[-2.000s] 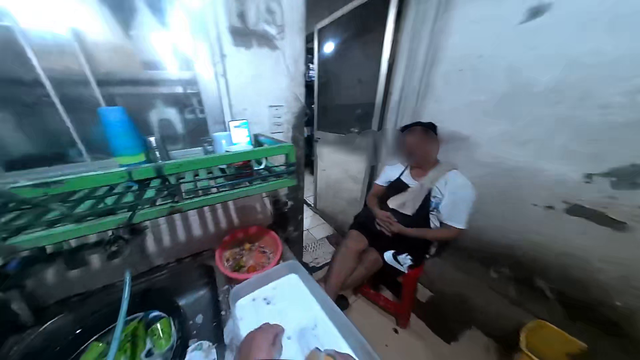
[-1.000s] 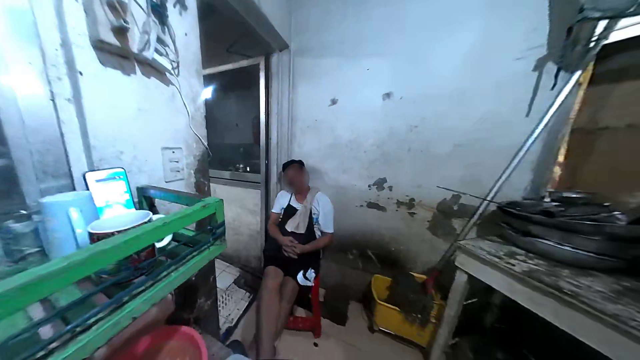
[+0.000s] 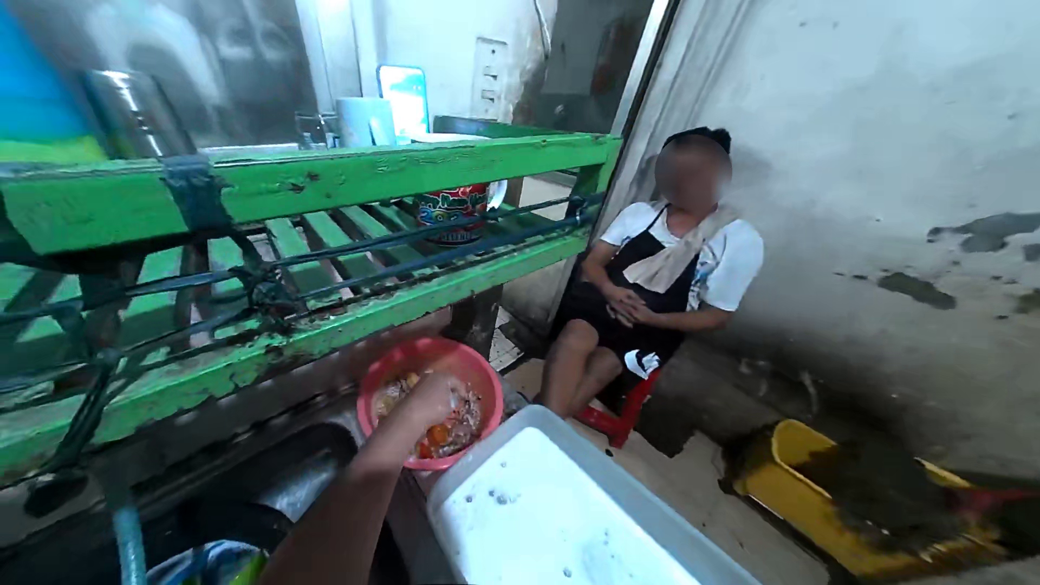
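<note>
One of my arms reaches in from the bottom, and its hand (image 3: pixel 431 398) is inside a red plastic basin (image 3: pixel 493 386) of mixed food scraps (image 3: pixel 463 422). It looks like my left hand, over the left part of the basin; the fingers are partly sunk in the scraps, so their grip is unclear. My other hand does not show. Right of the basin, close to its rim, stands a pale plastic tub (image 3: pixel 561 443) filled with white foamy liquid (image 3: pixel 536 512).
A green wooden rack (image 3: pixel 366 175) with mugs and a phone (image 3: pixel 404 101) overhangs the dark sink (image 3: pixel 301 471). A person (image 3: pixel 674 252) sits on a red stool (image 3: pixel 621 418) beyond the tub. A yellow mop bucket (image 3: pixel 800 479) stands at right.
Two seconds back, a hand was over the white foamy tub; now a hand is in the red basin. The view swung right, then back left and closer to the rack.
</note>
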